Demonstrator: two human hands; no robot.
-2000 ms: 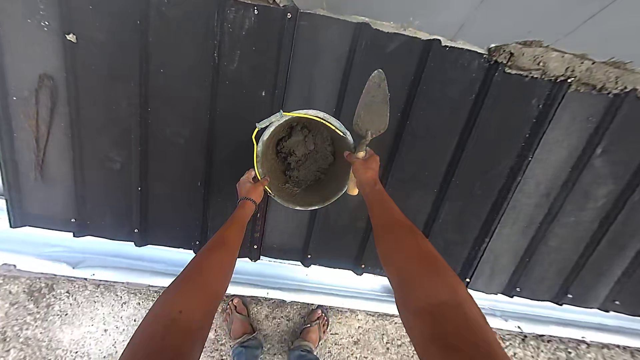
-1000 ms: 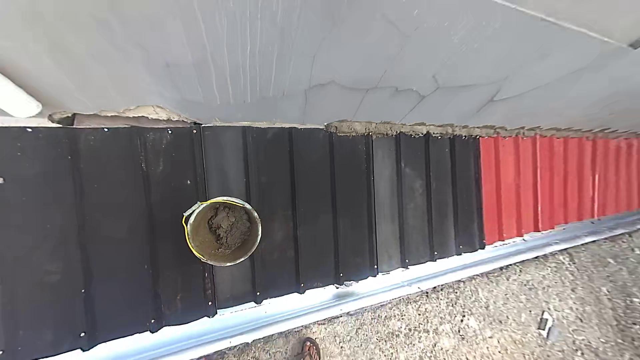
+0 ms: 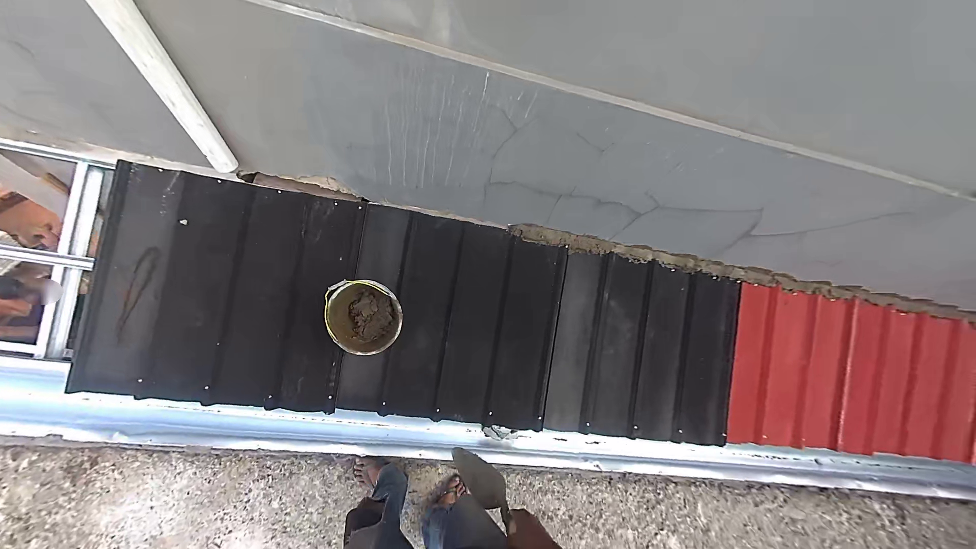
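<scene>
A bucket (image 3: 335,324) with a yellow rim or handle stands on the black ribbed metal roofing sheets (image 3: 473,328), grey mortar (image 3: 371,313) inside it. Low in the view, a pointing trowel (image 3: 480,477) hangs over the rough concrete by my feet, its blade toward the roofing. My right hand (image 3: 526,530) is at the trowel's handle end, partly cut off by the lower edge. Near my left leg a dark shape shows, but my left hand cannot be made out. Along the wall joint runs a strip of rough mortar (image 3: 648,253).
Red roofing sheets (image 3: 854,366) continue at the right. A metal gutter (image 3: 267,431) follows the roof's lower edge. A cracked grey wall (image 3: 610,152) rises behind, with a pale pipe (image 3: 168,84) on it. At the left is an open metal frame (image 3: 65,259) with a person partly visible below.
Two seconds ago both my hands were at the bucket, the right one also holding the trowel. Both are off it now, and the trowel is down by my feet. The view has shifted widely.
</scene>
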